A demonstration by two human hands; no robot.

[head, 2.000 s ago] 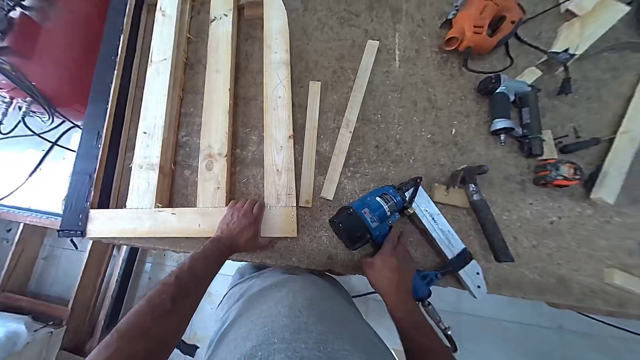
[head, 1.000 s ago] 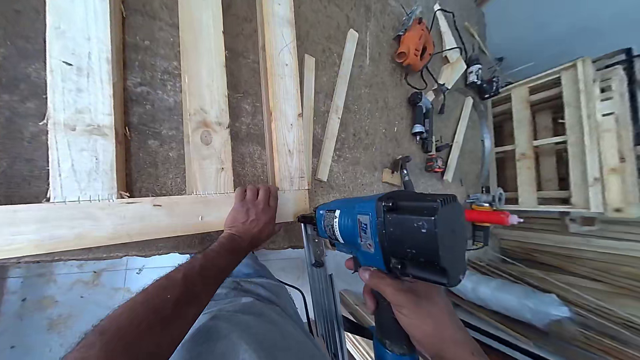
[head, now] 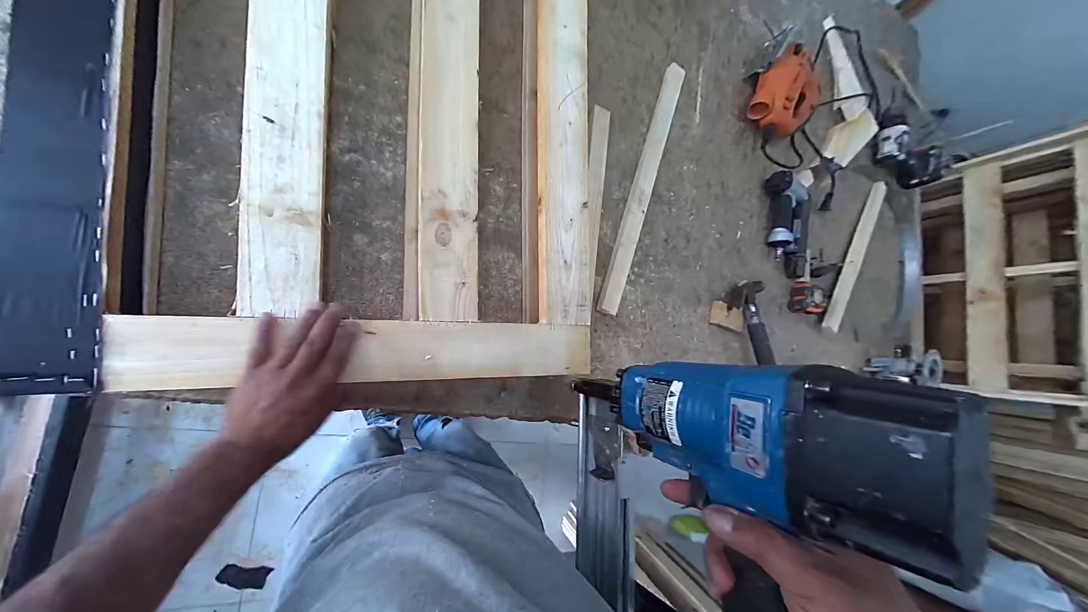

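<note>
My left hand [head: 293, 374] lies with fingers spread on the pale wooden crosspiece [head: 476, 350] of a slatted frame, near the lower end of a wide wooden slat [head: 283, 170]. My right hand [head: 765, 552] grips the handle of a blue and black pneumatic nail gun [head: 714, 425], held over the bench edge. The gun's nose points left, just beside the right end of the crosspiece; whether it touches the wood I cannot tell. Two more slats [head: 448, 187] [head: 563, 170] meet the crosspiece from above.
Thin wood strips [head: 642, 187] lie right of the frame. Farther right on the bench [head: 705, 229] are a hammer [head: 755, 319], a smaller nailer [head: 786, 212], an orange jigsaw [head: 784, 89] with its cord and a tape measure [head: 806, 297]. Wooden frames [head: 986, 280] stand at the right; a black-wrapped panel [head: 55, 195] is at left.
My left hand has moved left along the crosspiece. The nail gun, lying lower on the bench two seconds ago with my right hand at it, is now raised beside the frame's corner.
</note>
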